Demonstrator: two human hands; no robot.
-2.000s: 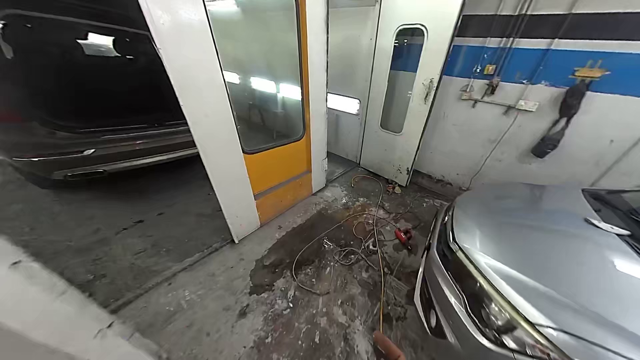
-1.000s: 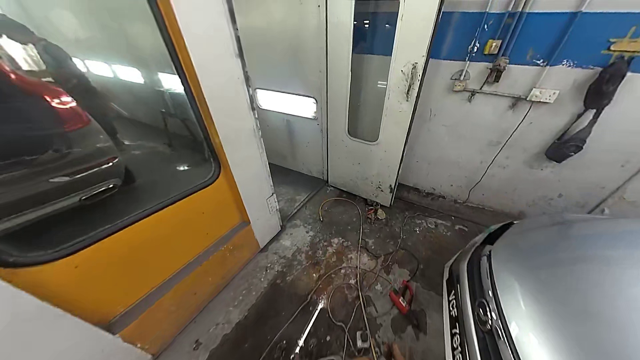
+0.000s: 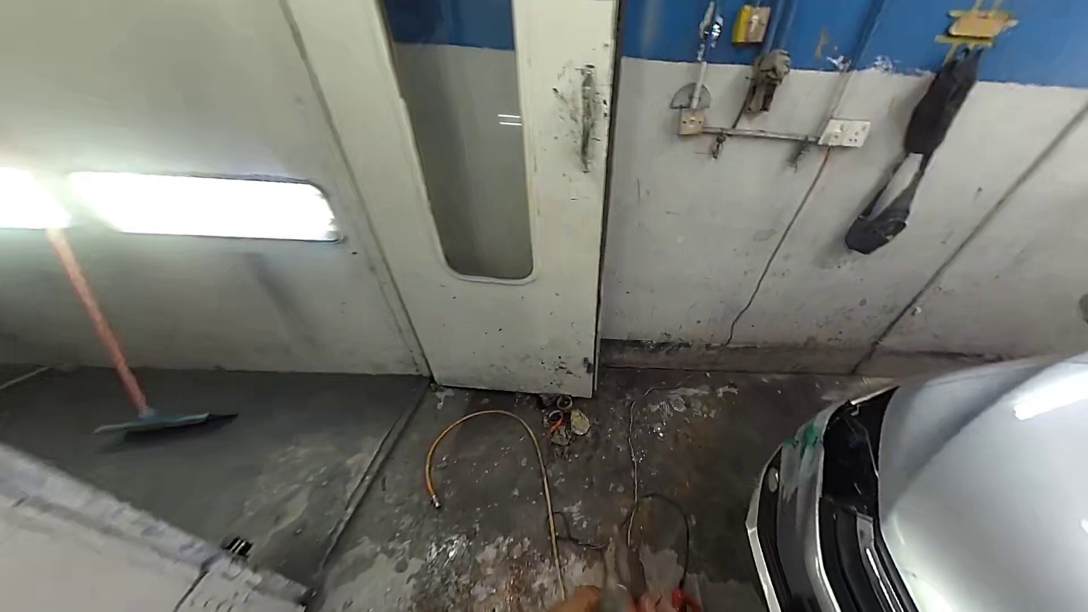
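At the bottom edge, my left hand shows only as blurred fingers, and my right hand is close beside it. A slim, blurred greyish thing rises between them; its kind and which hand holds it cannot be told. The orange-yellow hose curves over the stained floor, its metal end fitting lying at the left of the loop. Its other part runs down toward my left hand; whether they touch is unclear. A red object lies partly visible just right of my right hand. Both palms are hidden.
A white door with a narrow window stands ahead, tape rolls at its foot. A silver car is at right. A thin dark cable crosses the floor. At left are a squeegee and a white panel edge.
The view has turned and moved closer to the white door. Fingers of both hands now show at the bottom edge, where two seconds ago only one hand was seen.
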